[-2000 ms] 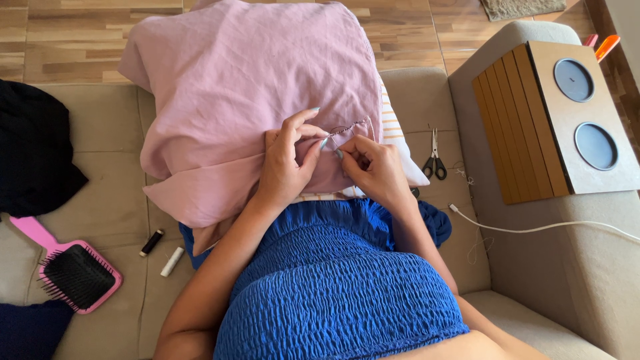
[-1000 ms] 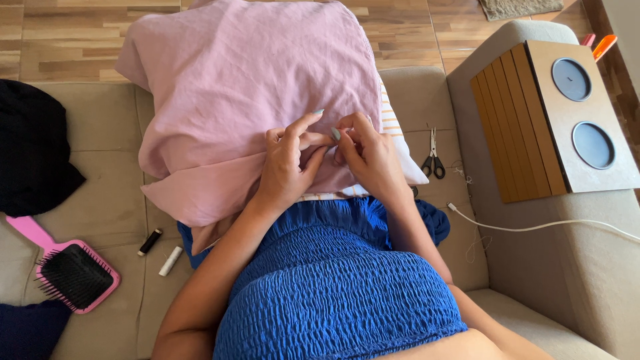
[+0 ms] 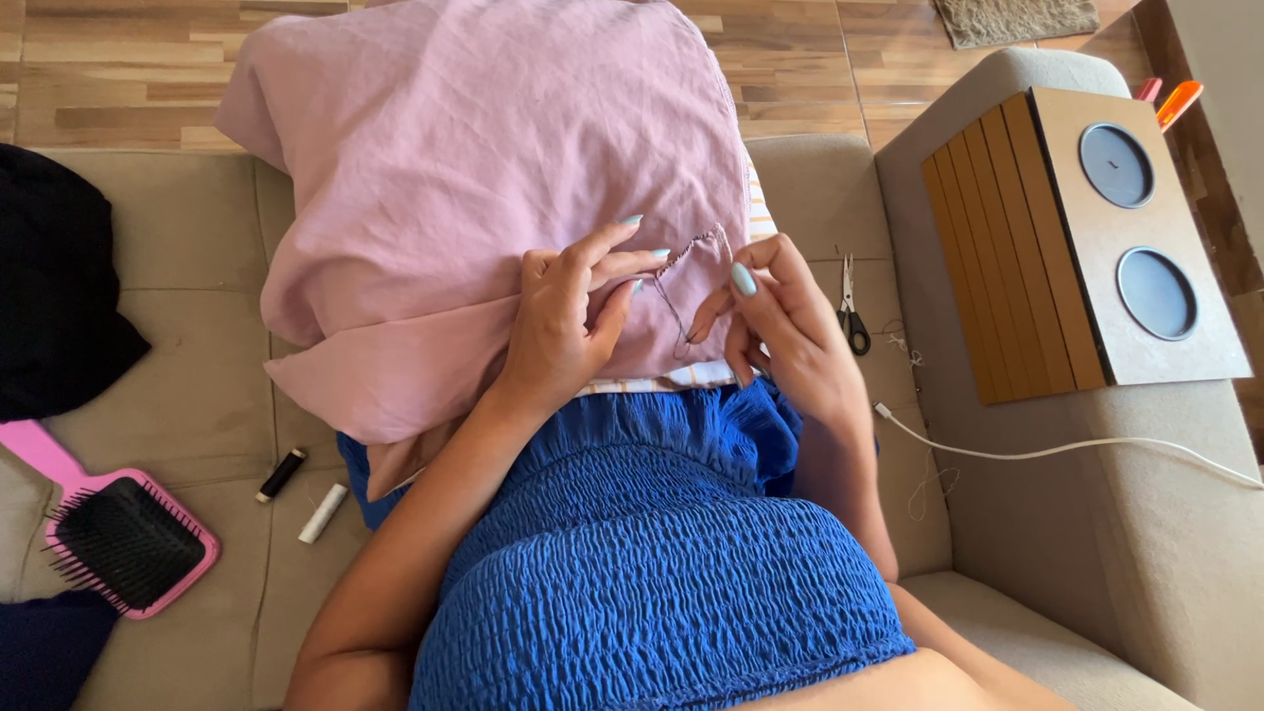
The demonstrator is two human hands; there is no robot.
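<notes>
Pink fabric [image 3: 474, 158] lies spread over my lap, on top of a white cloth with orange stripes [image 3: 760, 212]. My left hand [image 3: 578, 296] rests on the fabric, its fingertips touching a fold at the left end of a line of dark stitches [image 3: 688, 249]. Just right of the stitches, my right hand [image 3: 780, 316] has its thumb and index finger pinched near the fabric's edge. A dark thread [image 3: 671, 311] loops from the stitches down toward the lower fingers of my right hand. Whether a needle is in those fingers is too small to tell.
Scissors with black handles [image 3: 851, 311] lie on the sofa at right, near loose thread and a white cable [image 3: 1047, 451]. A wooden armrest tray [image 3: 1165, 316] sits farther right. At left are a black thread spool [image 3: 281, 475], a white one [image 3: 323, 513] and a pink hairbrush [image 3: 133, 543].
My right hand has moved right, away from my left hand. The dark stitches and the thread loop show between the hands; one second ago the hands covered that spot.
</notes>
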